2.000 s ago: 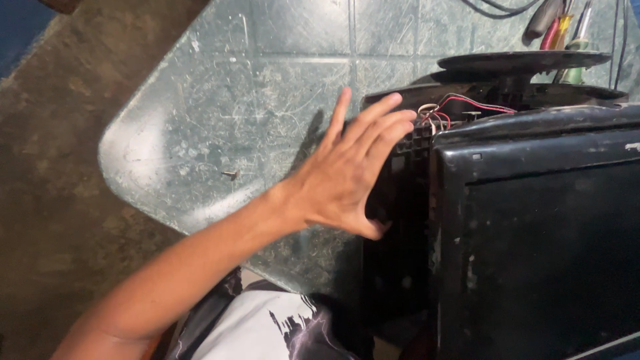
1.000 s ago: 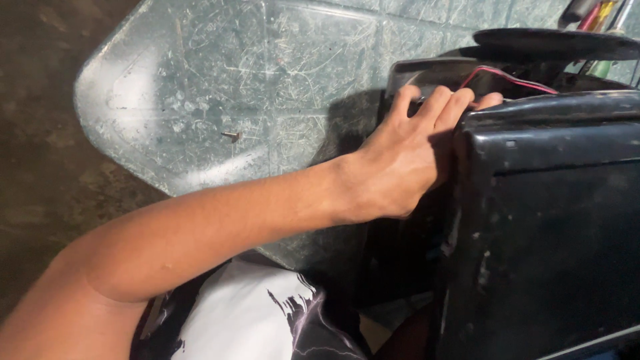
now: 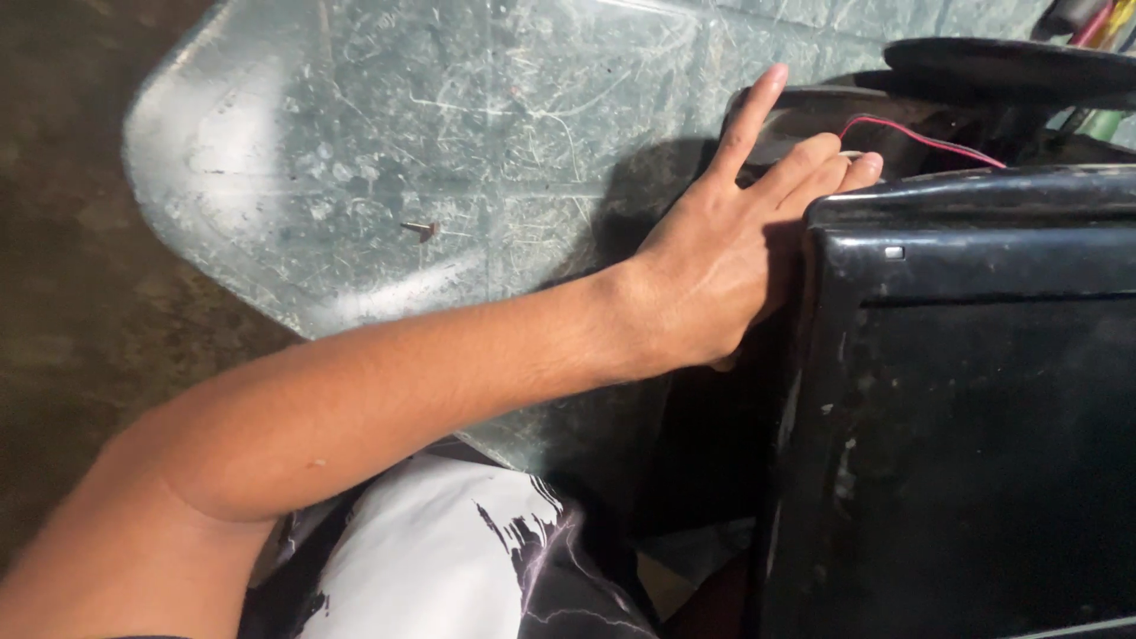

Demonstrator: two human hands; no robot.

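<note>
My left hand [image 3: 737, 240] reaches in behind the left edge of a black flat-screen monitor or television [image 3: 985, 426], which stands at the right of the view. One finger points up and away, while the others bend toward the gap behind the screen. Its thumb and palm are hidden, so a grip cannot be made out. Red and black wires [image 3: 927, 138] run just beyond the fingertips. A black round-edged stand base [image 3: 1021, 71] lies behind the screen. My right hand is out of view.
A scratched grey-green table [image 3: 373, 115] with a rounded corner spreads out at the left, and a small screw [image 3: 421, 231] lies on it. Tool handles [image 3: 1096, 27] show at the top right. My lap in black and white cloth [image 3: 426, 550] is below the table edge.
Two seconds ago my left hand was raised with its fingers spread, left of the screen. It has since moved to the gap behind the screen's edge, and one finger has lifted since a second ago.
</note>
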